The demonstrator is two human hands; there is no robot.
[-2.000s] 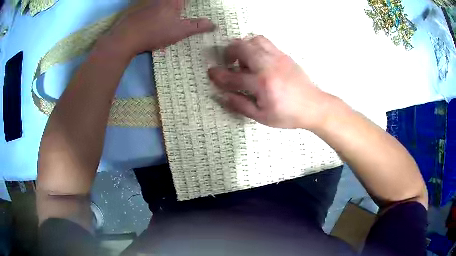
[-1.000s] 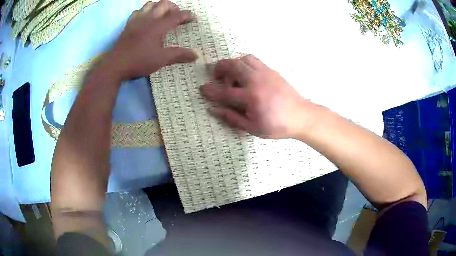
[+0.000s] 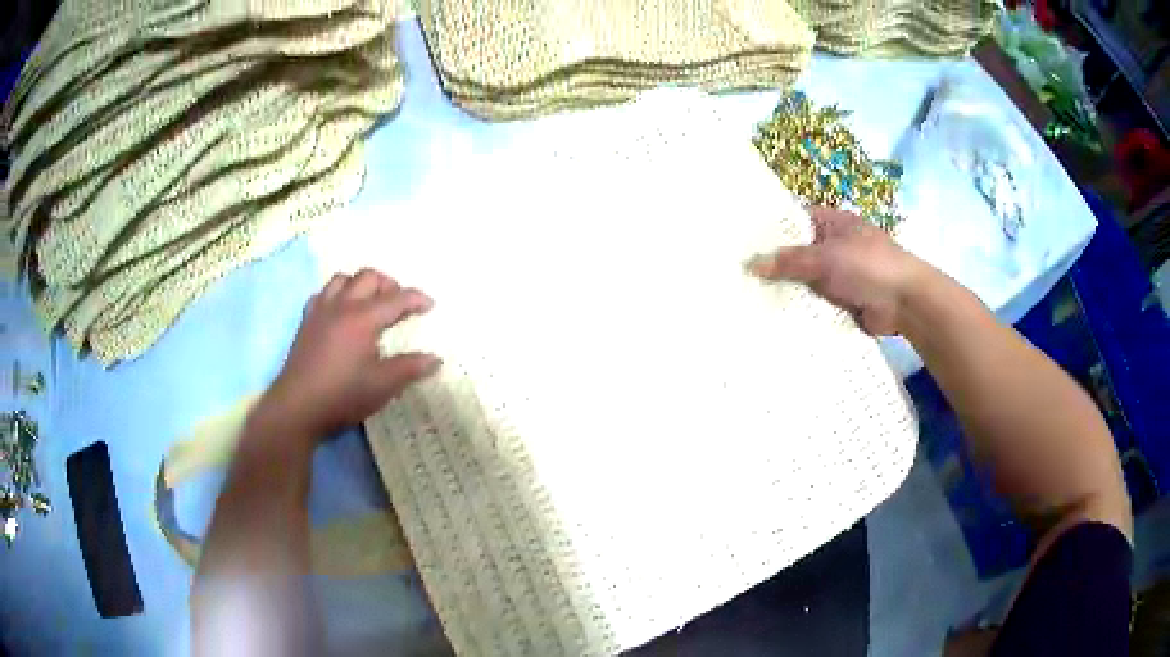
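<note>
A cream woven straw bag (image 3: 667, 424) lies flat on the table and over the lap, its middle washed out by glare. My left hand (image 3: 347, 347) rests at its left edge, fingers spread, thumb on the weave. My right hand (image 3: 853, 272) holds its upper right edge, thumb on top and the other fingers at or under the edge. A flat braided handle (image 3: 205, 449) loops out at the left, partly behind my left forearm. No clasp shows on the bag face.
Layered straw bags (image 3: 193, 167) lie at the back left, another stack (image 3: 603, 51) at the back middle, more at the back right. A gold-and-turquoise hardware pile (image 3: 831, 161) sits beside a clear plastic bag (image 3: 994, 180). A black phone (image 3: 103, 526) and small metal pieces (image 3: 19, 462) lie left.
The view has shifted, showing more of the table's back. My right hand has moved from the weave near my left hand to the bag's right edge. My left hand is now at the left edge.
</note>
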